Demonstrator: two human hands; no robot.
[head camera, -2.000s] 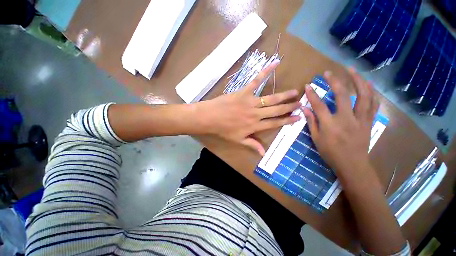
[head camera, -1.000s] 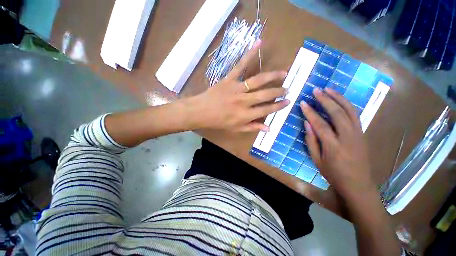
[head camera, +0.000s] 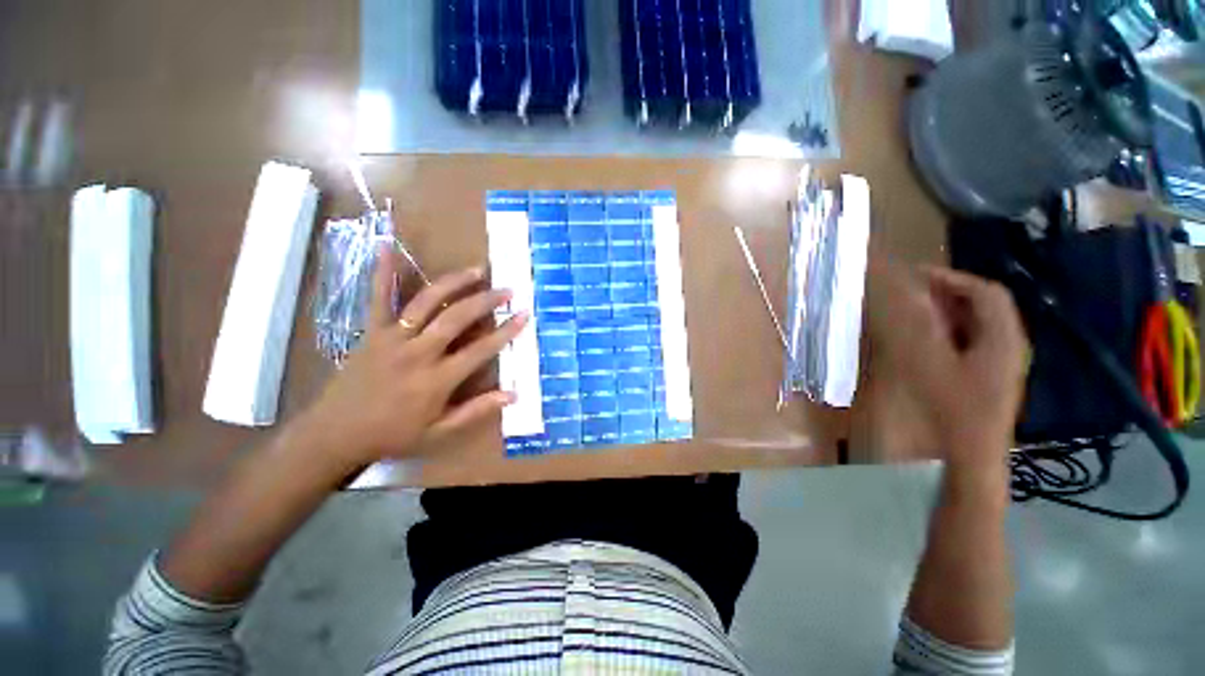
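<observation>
The blue solar cell panel (head camera: 595, 317) lies flat on the brown tabletop in front of me. One white strip (head camera: 517, 383) lies along its left side and another white strip (head camera: 671, 310) along its right side. My left hand (head camera: 430, 350) is spread, with its fingertips on the left strip and the panel's left edge; it grips nothing. My right hand (head camera: 971, 350) is blurred, off the panel at the right, near the black cable. Its fingers are curled, and I cannot tell whether it holds anything.
Two stacks of white strips (head camera: 112, 313) stand at left, beside a ribbon pile (head camera: 350, 284). A white tray (head camera: 850, 291) with long ribbons is at right. Navy stacked cells (head camera: 510, 53) lie on the far side. A grey canister (head camera: 985, 126), black cable (head camera: 1103, 357) and scissors (head camera: 1169, 357) are at far right.
The view has turned, so the panel now appears upright. My right hand has left the panel and moved to the right, past the ribbon tray. My left hand remains at the left strip.
</observation>
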